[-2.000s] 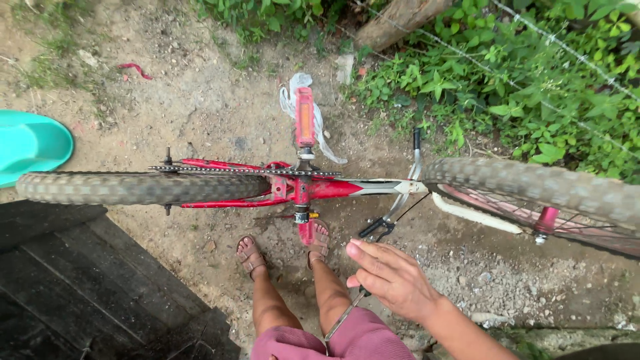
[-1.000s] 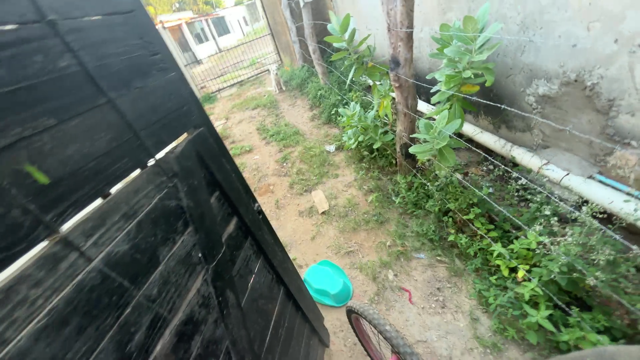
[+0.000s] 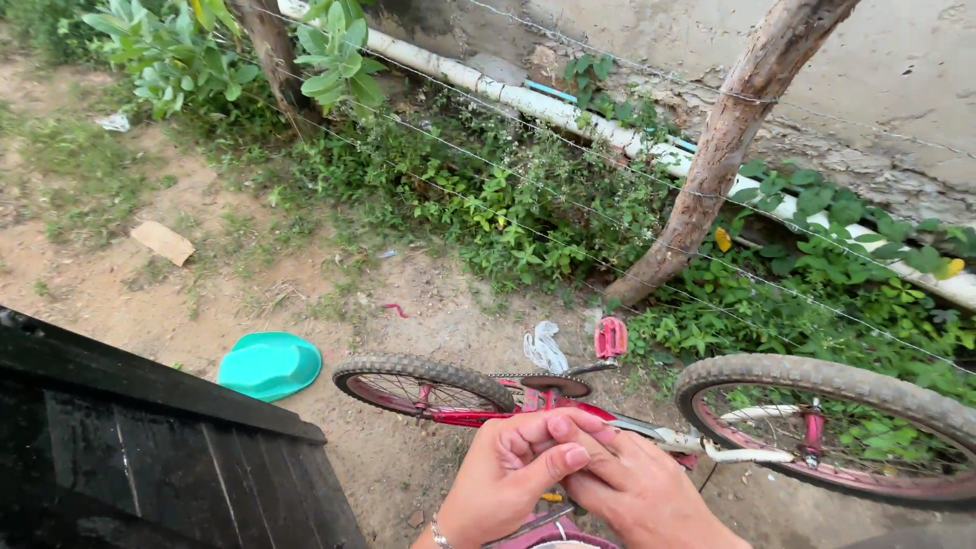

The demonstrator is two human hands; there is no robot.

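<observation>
My left hand and my right hand are clasped together at the bottom centre, fingers overlapping, in front of the red and white bicycle frame. Nothing shows between them, though the palms are hidden. The bicycle rests upside down on the dirt, its smaller-looking wheel to the left and the other wheel to the right. Behind my hands are the chainring and a red pedal. Part of a metal rod or cable shows below my hands.
A dark wooden board structure fills the lower left, beside a turquoise plastic basin. White plastic lies behind the bicycle. Barbed wire runs past a wooden post, with plants and a white pipe behind. A flat tan piece lies farther off.
The view has swung widely. Two seconds ago one hand was visible over the bicycle, fingers bunched; now both hands are in view and clasped together.
</observation>
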